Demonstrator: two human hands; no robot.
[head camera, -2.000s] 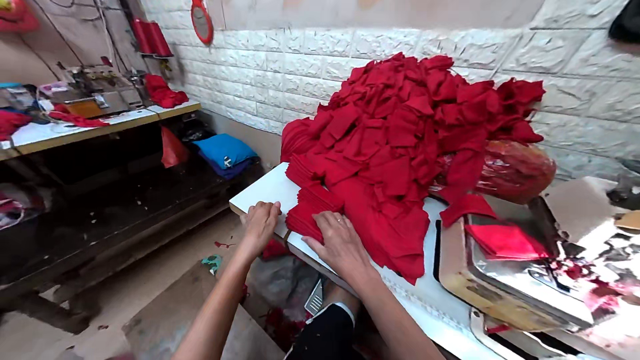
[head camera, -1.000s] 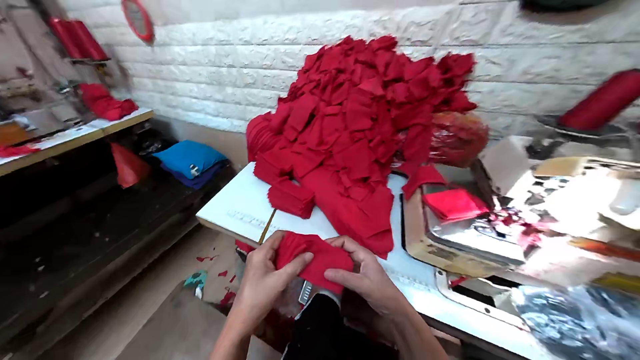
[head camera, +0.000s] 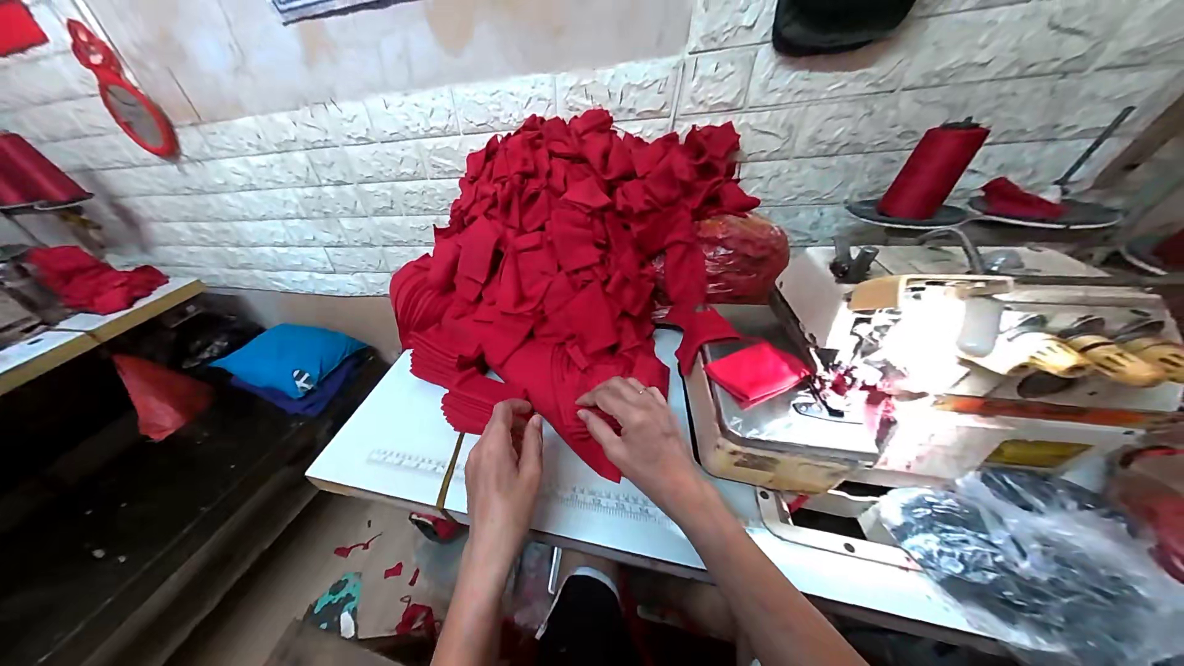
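Note:
A tall heap of red fabric pieces (head camera: 573, 240) rises from the white sewing table (head camera: 398, 425) against the wall. At its lower left lies a neat stack of red fabric (head camera: 470, 400). My left hand (head camera: 504, 458) touches this stack's right edge, its fingers bent. My right hand (head camera: 638, 430) rests on red fabric at the heap's front, fingers curled; whether it grips a piece is unclear. Right of the heap, a folded red piece (head camera: 757, 372) lies on the bed of an overlock sewing machine (head camera: 925, 351).
A red thread cone (head camera: 934, 171) stands behind the machine. Clear plastic bags (head camera: 1008, 546) lie at the table's right front. Left are a dark bench (head camera: 139, 518) with a blue bag (head camera: 291, 361) and another table edge (head camera: 102, 328). Red scraps lie on the floor.
A second ago both hands held a red fabric bundle over the table's front edge. They have moved forward to the heap, and that bundle is no longer between them. The view has turned right.

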